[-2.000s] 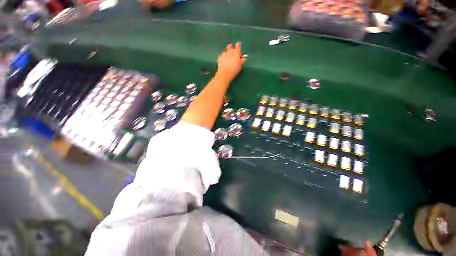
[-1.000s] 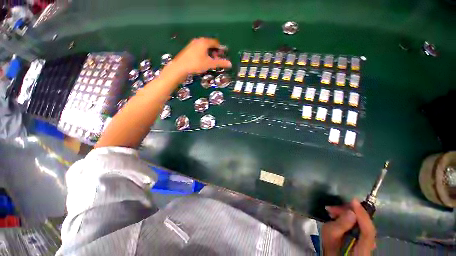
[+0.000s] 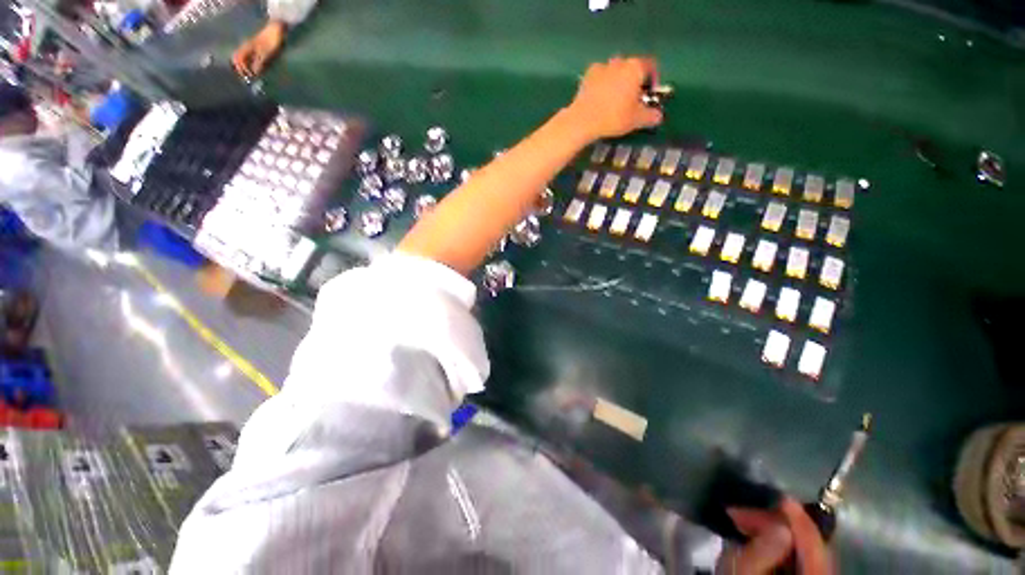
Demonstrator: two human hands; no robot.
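My left hand (image 3: pixel 620 99) reaches to the far side of the bench, behind the battery rows. Its fingers are closed around a small shiny round shell (image 3: pixel 656 94), partly hidden by them. My right hand (image 3: pixel 785 537), cut by the bottom edge, holds a soldering iron (image 3: pixel 845 469) with its tip pointing up and away. White-silver battery cells (image 3: pixel 764 255) with yellow-orange ends stand in rows on a clear tray (image 3: pixel 674 309); several pockets are empty. Loose silver shells (image 3: pixel 393 200) lie left of them, some hidden behind my left forearm.
A pale work rest (image 3: pixel 619 419) lies near the front edge. A tan tip-cleaner bowl (image 3: pixel 995 483) is at the right. A pale parts tray (image 3: pixel 275 185) and black gridded tray (image 3: pixel 197 157) are at the left. Another person's hand (image 3: pixel 261 51) is at the upper left. One shell (image 3: pixel 989 169) lies far right.
My left hand has moved from beside the loose shells to the right and away, onto a shell beyond the cells. My right hand still holds the iron. The view has shifted.
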